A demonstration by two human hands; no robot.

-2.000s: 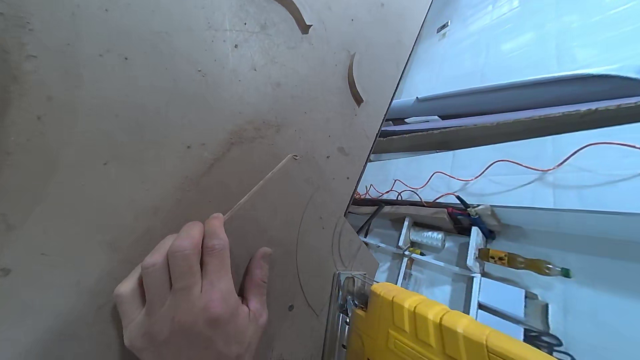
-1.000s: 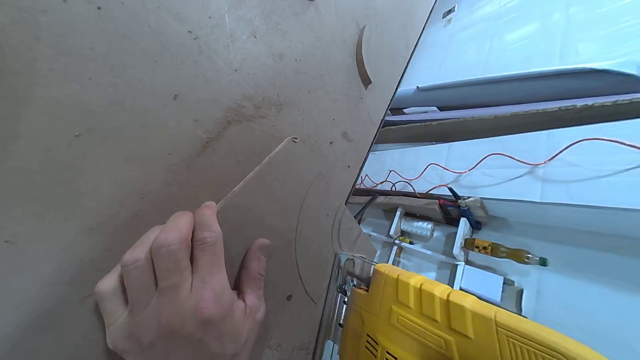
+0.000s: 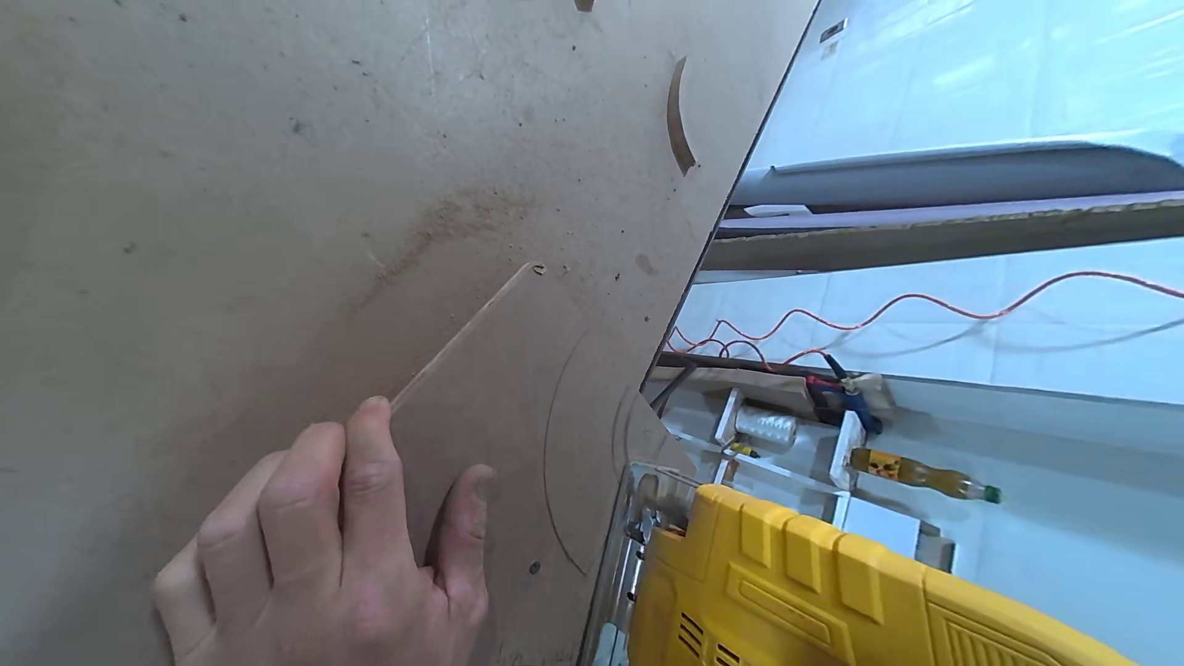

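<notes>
My left hand [image 3: 342, 546] lies on a brown board [image 3: 231, 185] at the lower left, its fingertips pressed beside the straight edge of a thin panel piece [image 3: 490, 435] lying on the board. That piece bears curved pencil-like lines, and its thumb side is under my hand. A yellow jigsaw [image 3: 814, 592] stands at the lower right, its metal shoe and clear guard at the piece's right edge. My right hand is out of view, so its hold on the jigsaw does not show. A narrow curved offcut [image 3: 680, 116] rests on the board at the top.
Sawdust [image 3: 444, 231] lies around the panel's corner. Beyond the board's slanted edge, an orange cord [image 3: 906, 298] runs across a pale surface. A divided white tray [image 3: 786, 472] holds a spool [image 3: 766, 426]; pliers-like tools [image 3: 846, 398] and a bottle of yellowish liquid [image 3: 925, 474] are nearby.
My left hand stays on the panel, with its fingers in much the same place. The jigsaw remains at the panel's right edge. The view has shifted slightly.
</notes>
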